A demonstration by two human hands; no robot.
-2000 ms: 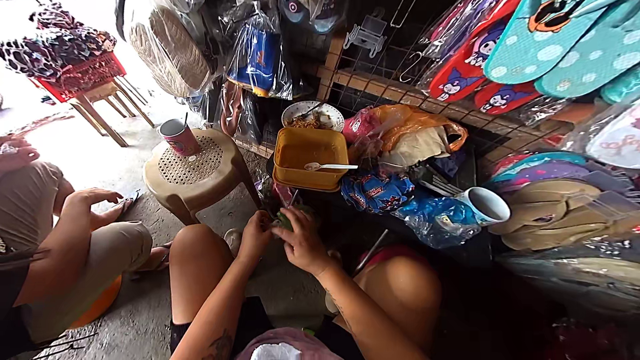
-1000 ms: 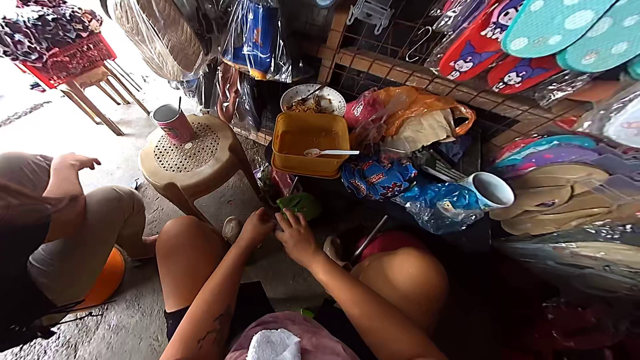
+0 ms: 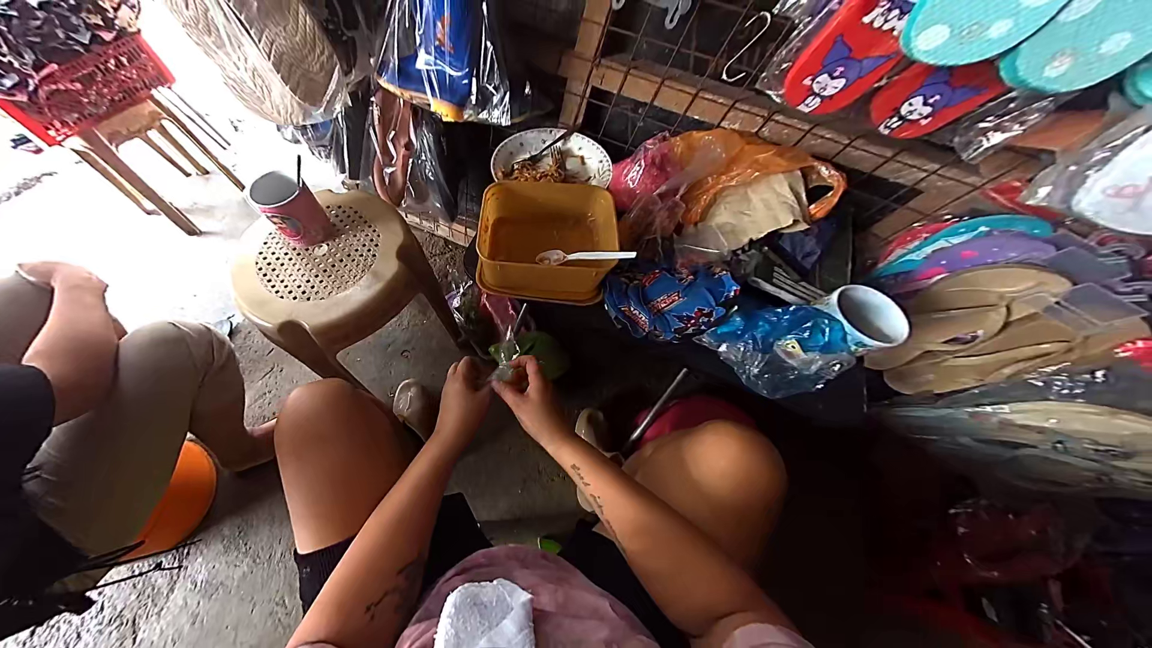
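My left hand (image 3: pixel 466 391) and my right hand (image 3: pixel 529 391) meet above the floor between my knees. Their fingertips pinch a small clear plastic bag (image 3: pixel 507 355) with something green at its lower end. Just behind my right hand is a green leaf (image 3: pixel 543 353), partly hidden. Farther out, a yellow plastic container (image 3: pixel 547 234) holds a white plastic spoon (image 3: pixel 585 256) lying across its rim. Behind it stands a patterned plate (image 3: pixel 589 162) with food remains and a fork.
On the left, a beige plastic stool (image 3: pixel 319 301) bears a pink cup (image 3: pixel 290 209). A seated person (image 3: pixel 162 396) is at the far left. To the right lie a blue plastic bag (image 3: pixel 783 351), a white cup (image 3: pixel 866 317) and stacked slippers (image 3: pixel 985 315). More slippers hang on a wire grid.
My two hands stay close together; the clear plastic now stands up plainly above my fingertips. The seated person's arm at the left has drawn back from its earlier reach.
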